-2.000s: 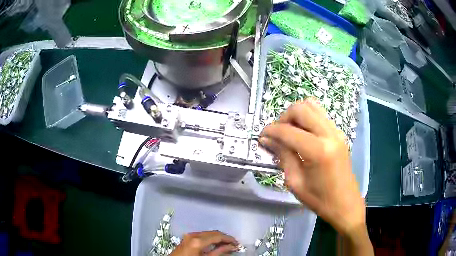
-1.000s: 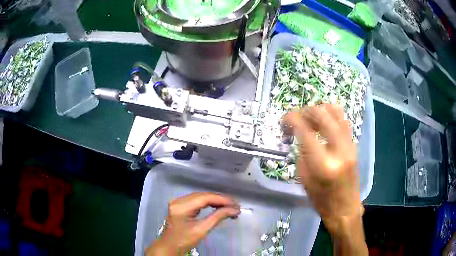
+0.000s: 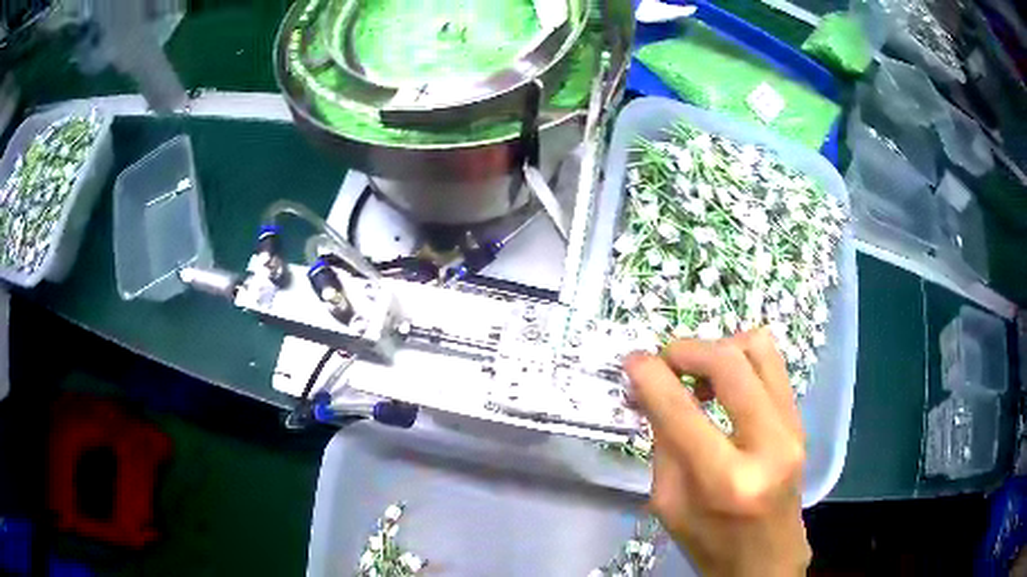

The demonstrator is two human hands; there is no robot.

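My right hand (image 3: 732, 451) is at the right end of the silver assembly nest (image 3: 535, 361), in front of the bulk parts tub. Its thumb and index fingertips are close to the end of the block; whether a part is between them is too blurred to tell. My left hand is out of the picture. The bulk parts tub (image 3: 842, 372) is heaped with white-headed, green-stemmed parts (image 3: 721, 237). The near work tray (image 3: 484, 496) holds two small piles of such parts, cut off by the bottom edge.
The vibratory bowl feeder (image 3: 439, 175) with green bits stands behind the nest, and its feeder track (image 3: 586, 214) runs down to it. The pneumatic cylinder (image 3: 315, 304) is at left. A small clear box (image 3: 158, 242) and another parts tub (image 3: 45, 203) stand further left. A blue tray (image 3: 833, 147) is behind.
My left hand has left the near tray and the picture. My right hand moved off the nest's end over the tub, then came back to the nest's end. The camera view shifted slightly.
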